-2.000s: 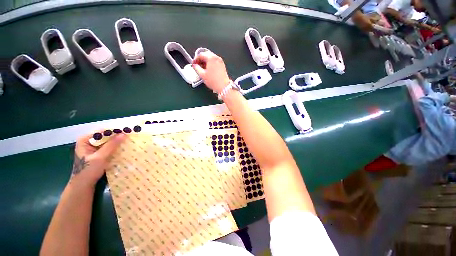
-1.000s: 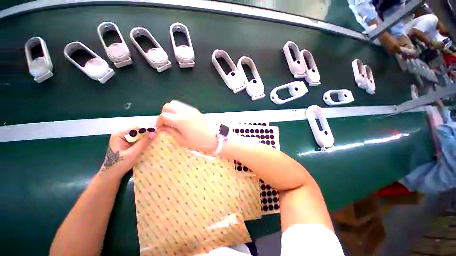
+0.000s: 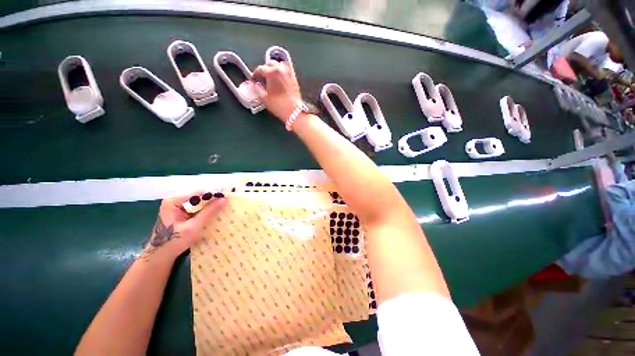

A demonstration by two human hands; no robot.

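My left hand (image 3: 182,221) grips the top left corner of a tan release liner (image 3: 268,271). A short row of black round pads (image 3: 207,197) shows at its fingertips. My right hand (image 3: 277,89) reaches over the belt, fingertips together at the solid end of a white housing (image 3: 235,73); another housing (image 3: 278,53) is partly behind the hand. Whether a pad is at the right fingertips cannot be seen. Dotted pad sheets (image 3: 345,233) lie under the liner and my right forearm.
More white housings (image 3: 157,97) lie left and right on the dark green belt (image 3: 83,149). One set-aside housing (image 3: 449,192) rests across the pale rail (image 3: 90,192) and green ledge. Other people's arms and clothing (image 3: 592,229) show at right; brown cartons (image 3: 512,316) are below.
My right hand went from the belt back to the pads by my left hand, then out to another housing. The view has shifted, so the housings appear further right. Fewer pads show at my left hand.
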